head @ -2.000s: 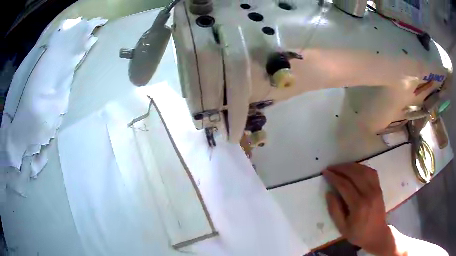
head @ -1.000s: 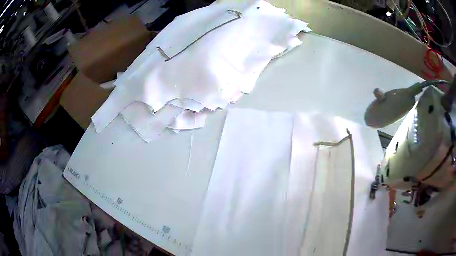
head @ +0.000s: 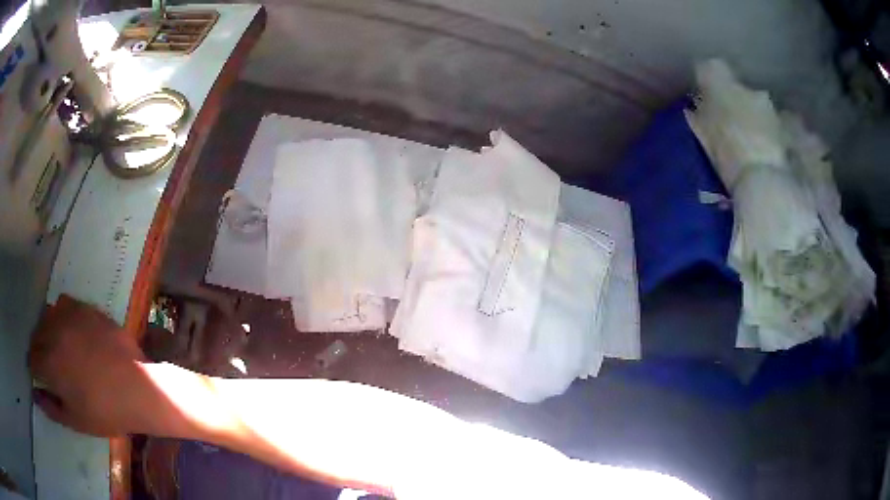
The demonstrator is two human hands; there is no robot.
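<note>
My right hand (head: 86,369) rests at the wooden-edged machine table (head: 102,264), at the left of the view. Its fingers are curled and blurred, and whether they hold anything cannot be told. My left hand is out of the picture. Beyond the table edge, a stack of white cloth pieces (head: 468,293) lies on a flat light board (head: 234,259). Its top piece shows a narrow rectangle in thin dark lines. Another white pile (head: 327,210) lies beside it to the left. The needle area is out of view.
Gold-handled scissors (head: 146,146) lie beside the machine body (head: 34,117) at upper left. A slatted brownish tray (head: 176,31) is at the table's far end. A bundle of white cloth (head: 786,244) lies on blue material (head: 673,195) at right. My forearm crosses the lower view.
The view has swung from the left cloth heap to the right of the machine. The panel under the needle has left view. My right hand, unseen one second ago, shows again.
</note>
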